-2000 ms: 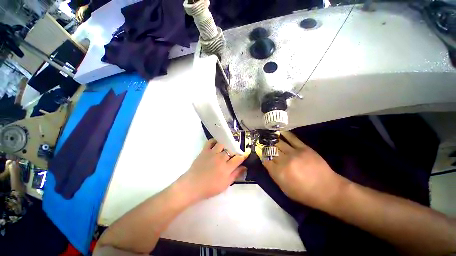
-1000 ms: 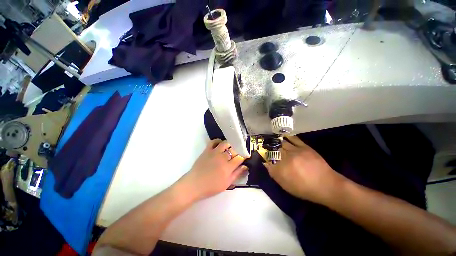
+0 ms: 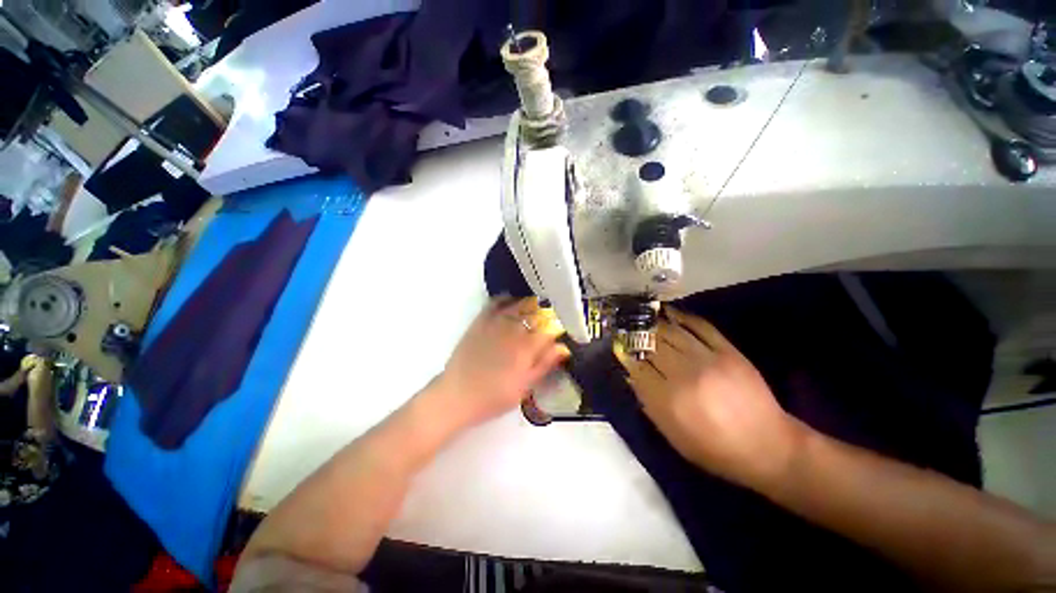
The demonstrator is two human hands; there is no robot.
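Note:
A dark navy garment piece lies over the machine bed and runs under the needle area of the off-white sewing machine head. My left hand, with a ring, lies at the left of the needle area, its fingertips on the fabric edge. My right hand lies flat on the fabric to the right, fingertips close to the lower ribbed knob. A narrow strip of fabric shows between the hands. The end cover and fingers hide most of the presser foot and needle.
A long purple-navy cut piece lies on a blue sheet at the left. A dark fabric pile sits on a white ledge at the upper left. A person's arm shows beside another machine at the far left.
The view has shifted a little. More dark fabric shows behind the needle area, at the left of the end cover. My left hand has moved slightly up, uncovering a rounded edge in the bed.

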